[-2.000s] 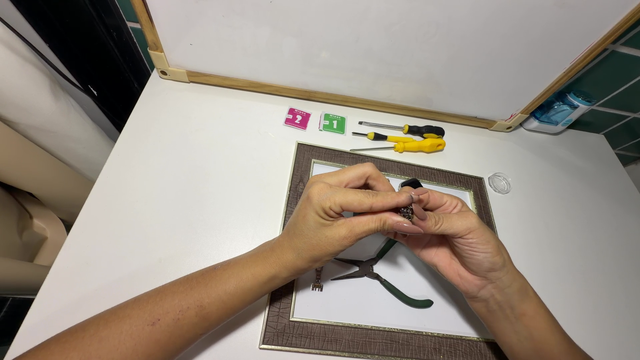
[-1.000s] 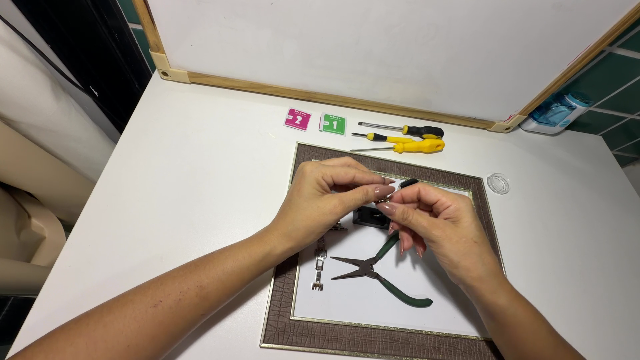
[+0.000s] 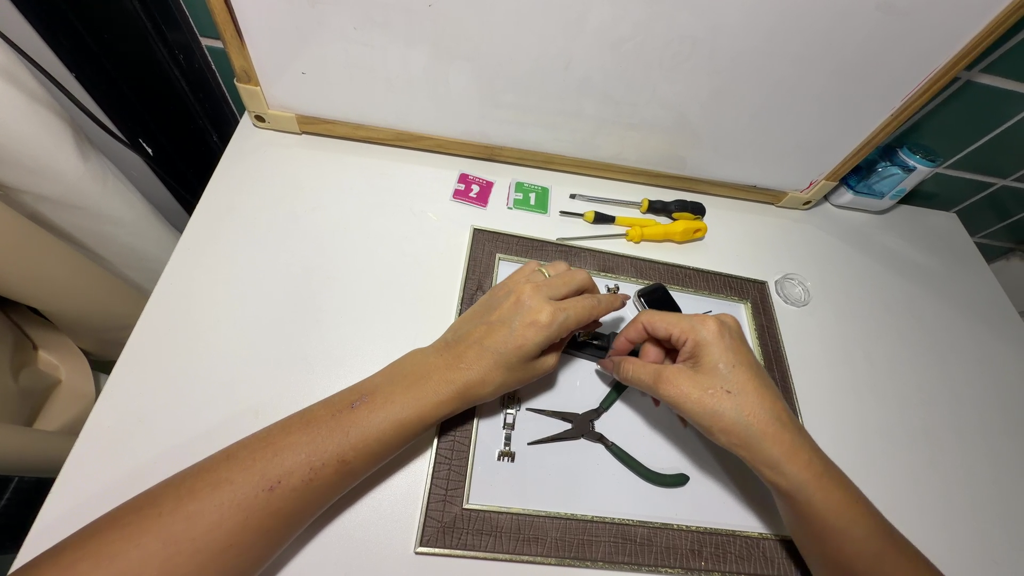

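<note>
My left hand (image 3: 532, 328) reaches over a small black tool or holder (image 3: 590, 349), its fingertips near a small metal piece (image 3: 586, 334) on it. My right hand (image 3: 696, 368) is at the holder's right end, thumb and forefinger pinched close; whether anything is between them cannot be told. Behind them lie a smartwatch case (image 3: 658, 298) with a dark screen and a small metal link (image 3: 612, 289). A metal watch band clasp (image 3: 508, 428) lies left of open needle-nose pliers (image 3: 588, 426) with green handles. All rest within a brown textured frame (image 3: 608, 544) with a white inner surface.
Three screwdrivers (image 3: 668, 232) lie behind the frame, beside a green wipe packet (image 3: 529, 197) and a magenta one (image 3: 473, 190). A small clear round dish (image 3: 793, 290) sits right of the frame. A wood-edged whiteboard (image 3: 520, 156) stands at the back, a blue-and-white container (image 3: 884, 180) at its right corner.
Both hands, raised together over the frame earlier, have come down to the black holder. They are now farther apart, and the smartwatch case shows more fully.
</note>
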